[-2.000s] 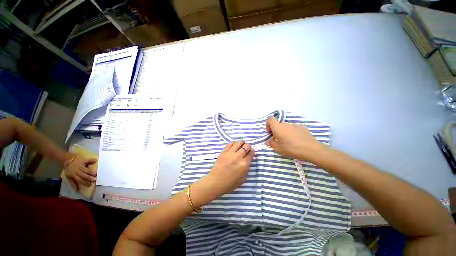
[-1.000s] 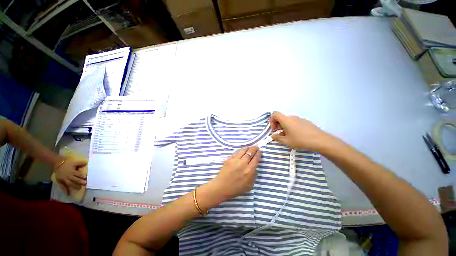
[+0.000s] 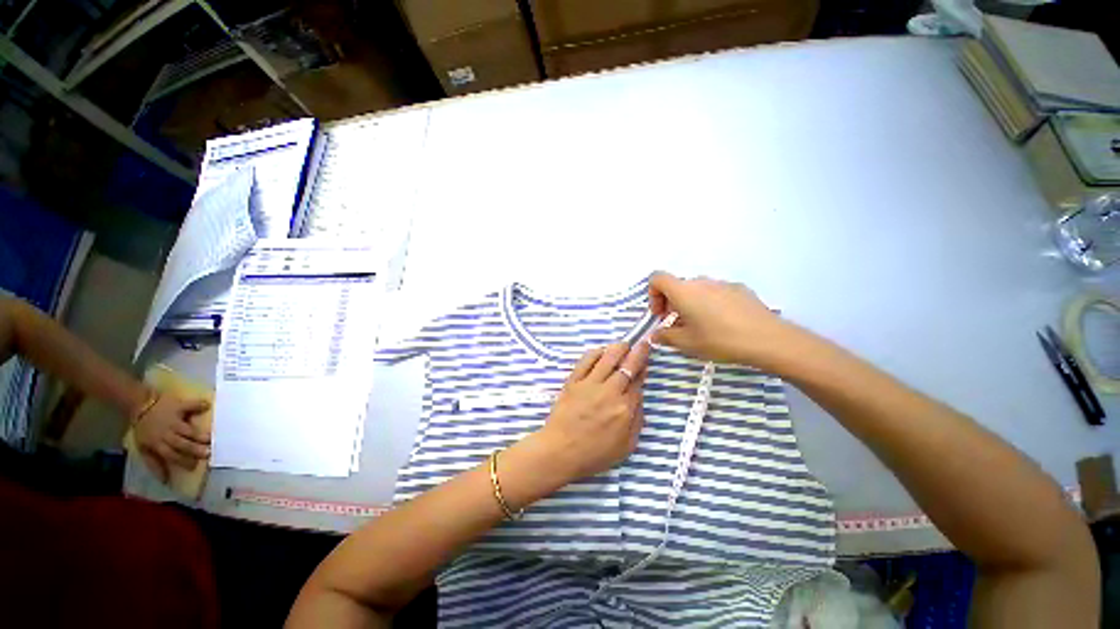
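Note:
A grey-blue and white striped T-shirt point(image 3: 725, 492) lies flat on the white table, its lower part hanging over the near edge. A narrow white tape measure point(image 3: 689, 442) runs from the shirt's chest under my left hand, up to the neckband and down over the shirt front. My left hand point(image 3: 598, 412) lies on the chest just below the neckband, its fingertips pressing the tape along the curve. My right hand point(image 3: 706, 322) pinches the tape at the right side of the neckband.
A printed measurement sheet point(image 3: 289, 418) lies left of the shirt, with a clipboard of papers point(image 3: 264, 145) behind. Another person's hand point(image 3: 172, 430) rests on a yellow-tan card at the near left. Black snips point(image 3: 1072, 377), a tape roll point(image 3: 1093, 344) and stacked notebooks point(image 3: 1056, 74) are at right.
My left hand's fingertips have moved up and right along the neckband. My right hand has shifted slightly left and up. The hanging tape lies straighter. The view has shifted a little.

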